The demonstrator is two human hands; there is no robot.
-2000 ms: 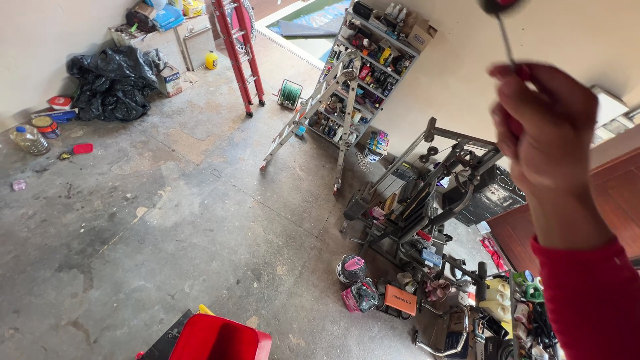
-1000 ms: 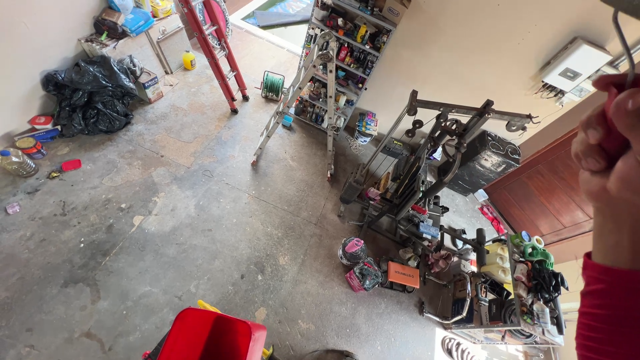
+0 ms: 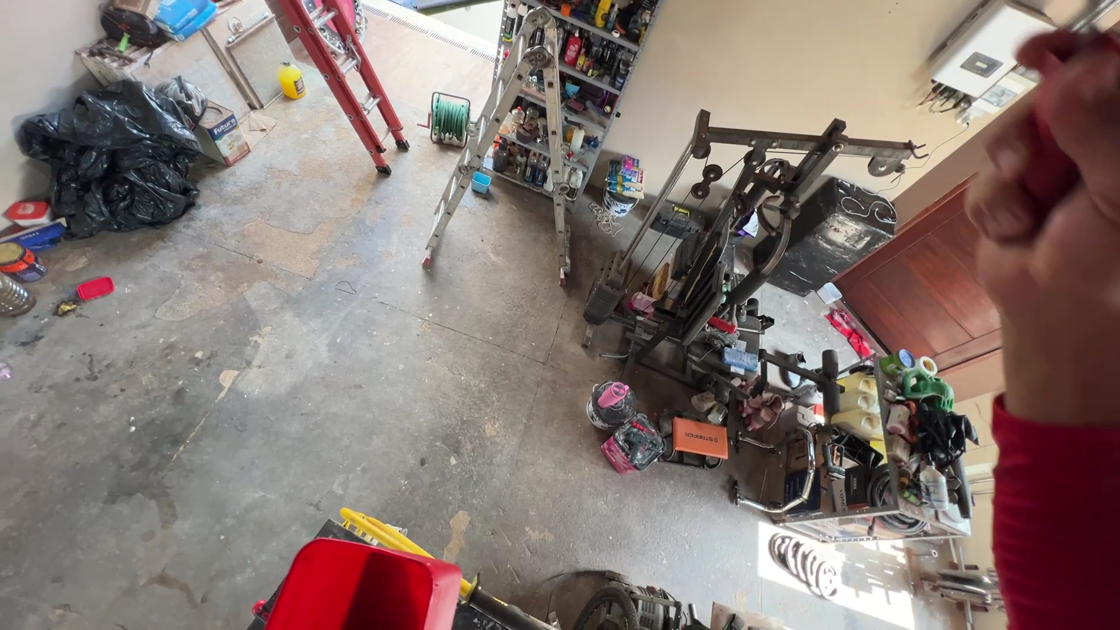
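Observation:
My right hand [image 3: 1046,175], in a red sleeve, is raised at the right edge, blurred, its fingers closed around a red handle [image 3: 1050,149]. A metal rod [image 3: 1089,13] runs from that handle out past the upper right corner; what it ends in is cut off. Behind the fist, a white wall-mounted box [image 3: 984,52] with cables shows on the wall. My left hand is not in view. Low in the frame, a red plastic container [image 3: 367,582] stands near the camera, beside a yellow bar [image 3: 385,531].
Far below on the concrete floor [image 3: 350,376] stand an aluminium ladder [image 3: 459,184], a red ladder [image 3: 337,79], a multi-gym frame [image 3: 717,254] and a hose reel [image 3: 450,121]. Black plastic bags [image 3: 114,157] lie at left. A loaded shelf [image 3: 569,96] stands by the wall, a cluttered cart [image 3: 892,516] at lower right.
My right hand has moved to the right in the view, still around the red handle. The roller-like end seen at the top two seconds ago is out of view. The view has shifted somewhat.

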